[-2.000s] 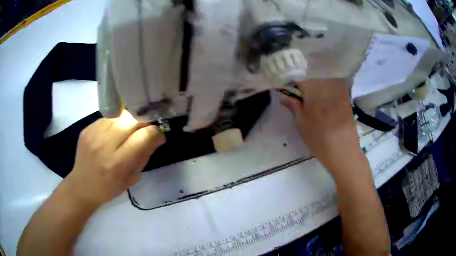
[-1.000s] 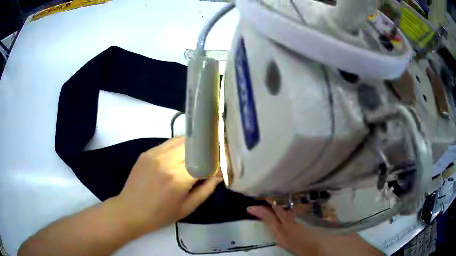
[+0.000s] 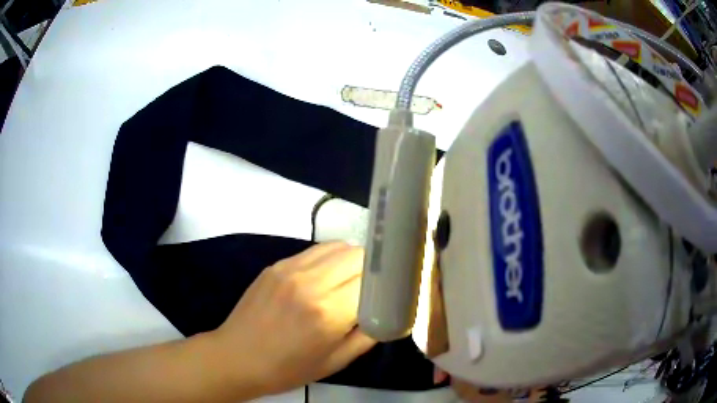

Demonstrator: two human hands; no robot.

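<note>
A black fabric band (image 3: 149, 185) lies as a loop on the white table, its right part running behind the lamp and under the machine head. My left hand (image 3: 303, 319) rests on the band's near strip, palm down, its fingertips hidden behind the lamp. The cream sewing machine head (image 3: 472, 236) with a blue brother badge (image 3: 516, 224) covers the needle area. Of my right hand, only a small bit of finger (image 3: 442, 375) shows below the head; its grip is hidden. No label is visible.
The machine lamp (image 3: 397, 228) stands left of the head on a flexible metal neck (image 3: 448, 38). A white ring tray (image 3: 597, 118) sits on top of the head. A pale strip (image 3: 391, 99) lies on the table behind the band. A yellow tape runs along the back edge.
The view has swung left and closer, so the machine head now fills the right side. My right hand, at the machine's right two seconds ago, came under the head and is now almost hidden.
</note>
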